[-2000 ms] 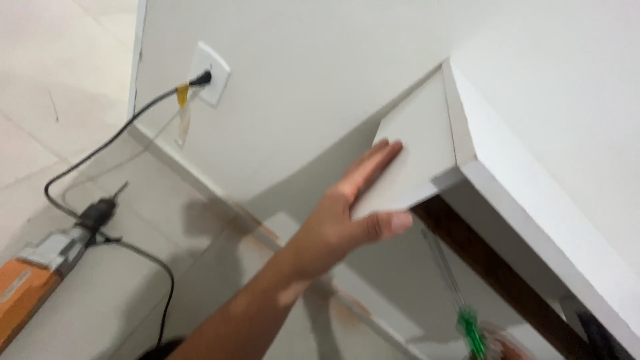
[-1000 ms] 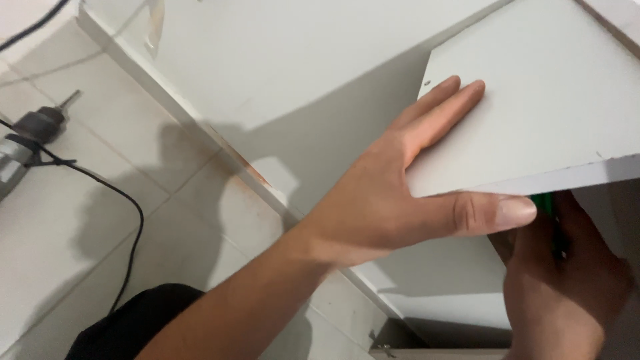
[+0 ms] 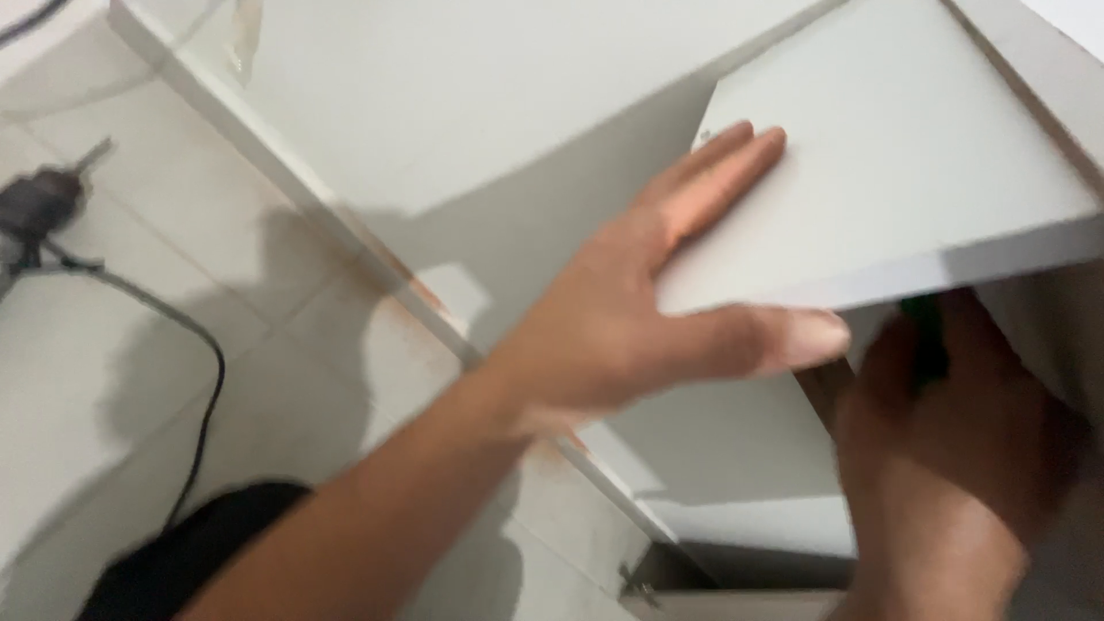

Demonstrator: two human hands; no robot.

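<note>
My left hand (image 3: 638,293) presses against a white panel (image 3: 880,164) of a furniture piece, its fingers on the broad face and its thumb along the near edge. Below that edge, in shadow, my right hand (image 3: 957,423) is closed around the green handle of a screwdriver (image 3: 927,341). The screwdriver's shaft and tip are hidden behind the panel and my fingers.
A power drill (image 3: 39,203) with a bit in its chuck lies on the tiled floor at the left, and its black cable (image 3: 216,354) curves toward me. A white baseboard (image 3: 319,211) runs diagonally along the wall. A small metal fitting (image 3: 638,586) shows at the bottom.
My right hand has risen with the screwdriver to just under the panel's edge, where its shaft no longer shows. My left hand stays on the panel. The view has moved closer.
</note>
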